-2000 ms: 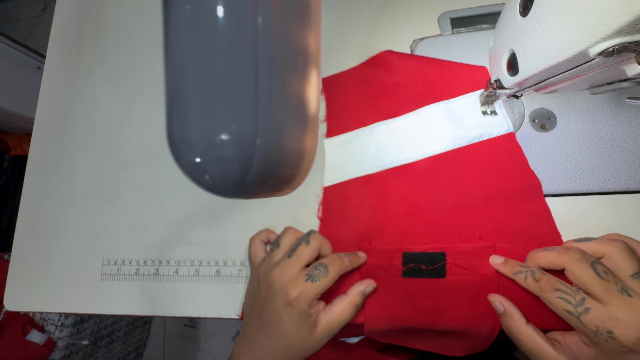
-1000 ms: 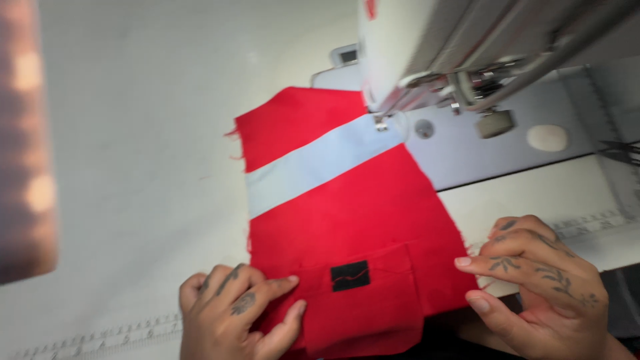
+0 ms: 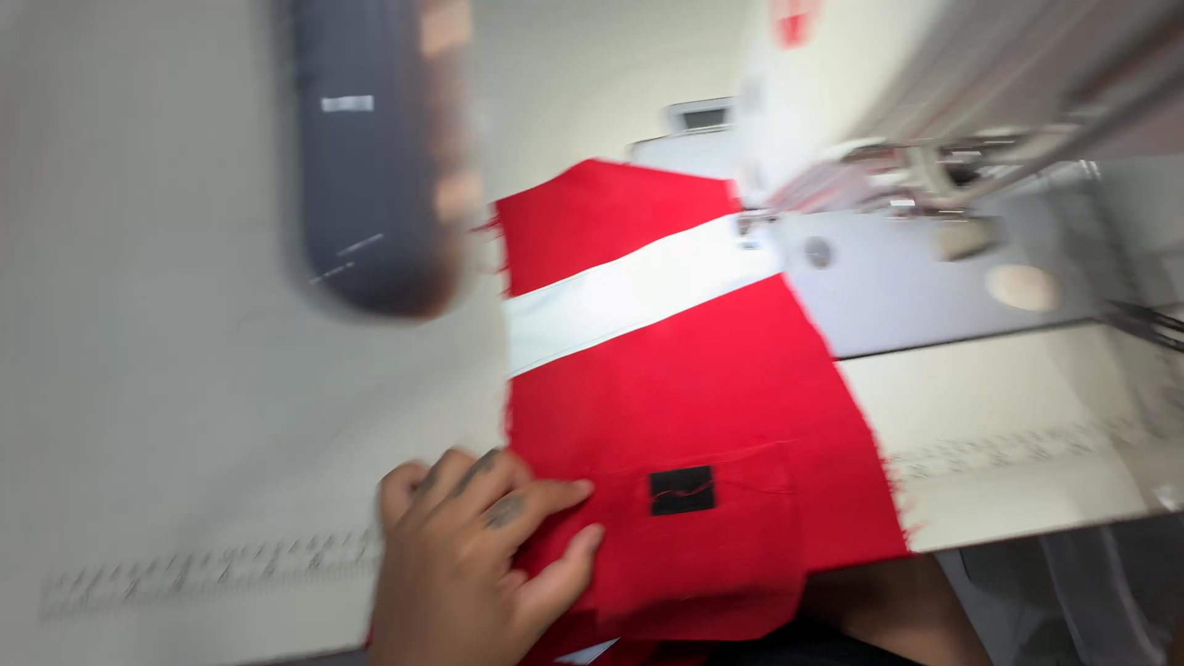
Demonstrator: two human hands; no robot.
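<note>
A red fabric panel lies flat on the sewing table, crossed by a pale reflective-looking strip. The strip's right end is under the presser foot of the sewing machine. Near the panel's lower edge is a red patch pocket with a black fabric rectangle at its top, a loose red thread across it. My left hand rests on the panel's lower left edge, thumb and index finger apart and touching the cloth beside the pocket. My right hand is out of view.
A dark rounded object, blurred, stands in view at the upper left. A printed ruler scale runs along the table's front. A pale oval object lies on the machine bed, with dark scissors-like handles farther right.
My right hand, on the panel's right side in both earlier frames, has left the view. My left hand stays at the panel's left edge. The view has shifted.
</note>
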